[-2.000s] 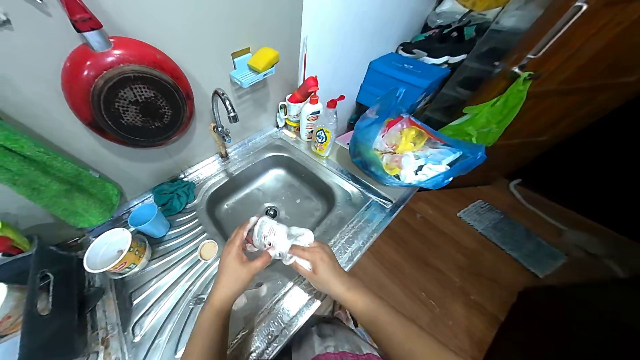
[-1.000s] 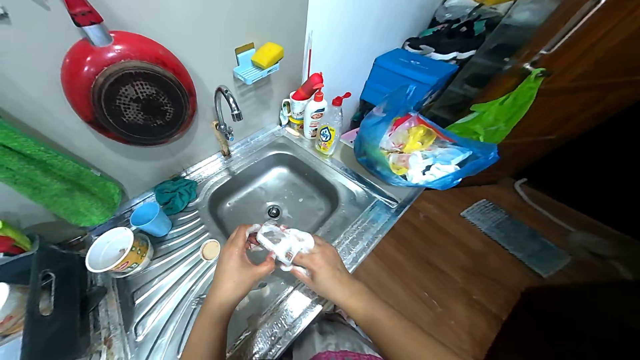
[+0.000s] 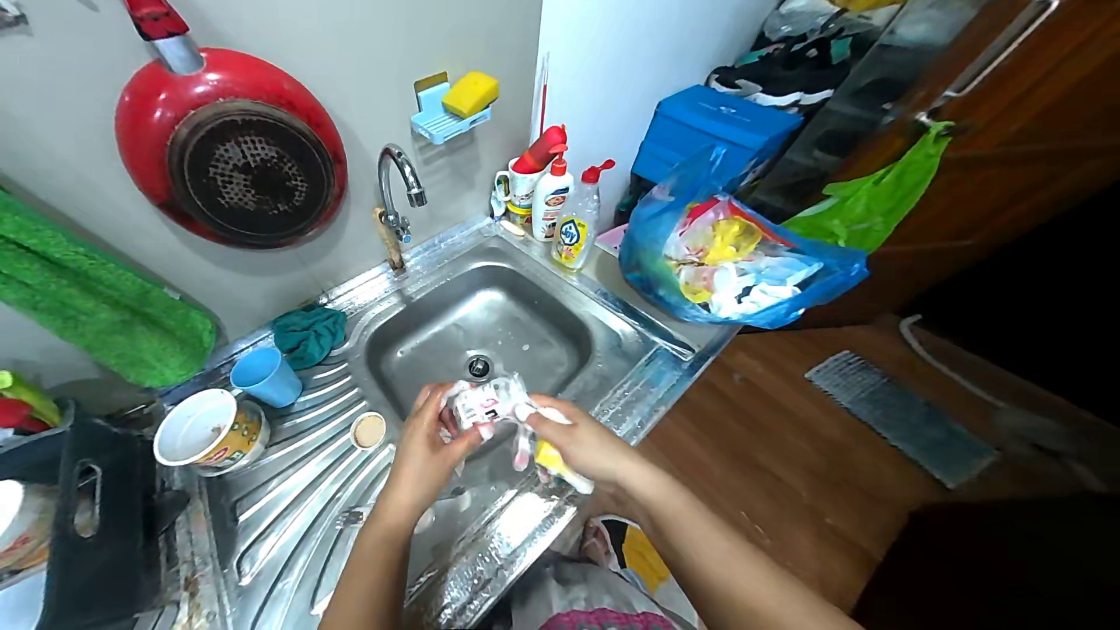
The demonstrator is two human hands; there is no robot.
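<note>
My left hand point(image 3: 431, 435) grips a small clear container with printed writing point(image 3: 488, 404), covered in white suds, above the near edge of the steel sink point(image 3: 499, 324). A foamy yellow sponge point(image 3: 553, 459) is held in my right hand point(image 3: 582, 442), whose fingers also touch the container's right side. Foam coats the fingertips of both hands. Behind them the drain shows in the basin, and the chrome faucet point(image 3: 401, 188) stands at the back corner. What exactly the container is cannot be told.
On the ribbed drainboard at left are a blue cup point(image 3: 267, 378), a white tub point(image 3: 194, 429) and a small round lid point(image 3: 368, 430). Soap bottles point(image 3: 577, 219) stand at the back corner, beside a blue plastic bag of waste point(image 3: 656, 271). A red pan point(image 3: 140, 131) hangs on the wall.
The yellow of the sponge now shows below my right hand, where earlier only white foam was seen. My right hand has shifted slightly to the right, and the container has turned in my left hand.
</note>
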